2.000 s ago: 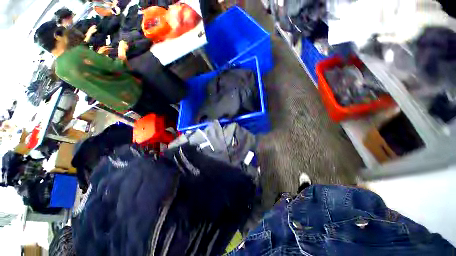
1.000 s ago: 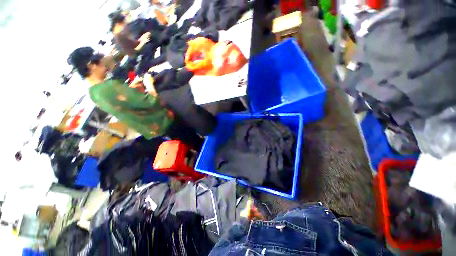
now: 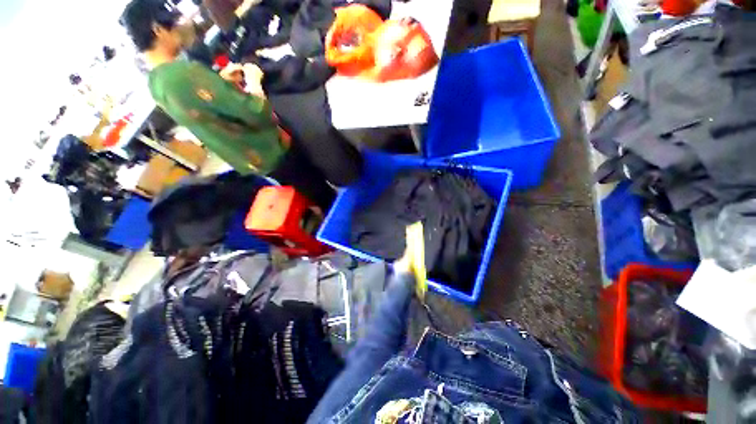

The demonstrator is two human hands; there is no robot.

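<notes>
My left hand (image 3: 404, 267) shows small and blurred at the end of a blue denim sleeve, at the lower middle. It is closed on a flat yellow pad or packet (image 3: 417, 248), seen nearly edge-on and pointing up. The pad shows in front of a blue crate (image 3: 497, 236) that holds dark garments (image 3: 431, 215). The fingers cannot be told apart. My right hand is not in view.
Striped dark garments (image 3: 207, 356) are heaped at lower left, with a red stool (image 3: 278, 217) behind. Another blue crate (image 3: 489, 108) adjoins the filled one. A person in green stands upper left. A red crate (image 3: 617, 331) and grey garments (image 3: 688, 108) are right.
My left arm has come up into view with the yellow pad, which was only a small blurred patch low down. The view has shifted, and the floor crates now sit a little higher.
</notes>
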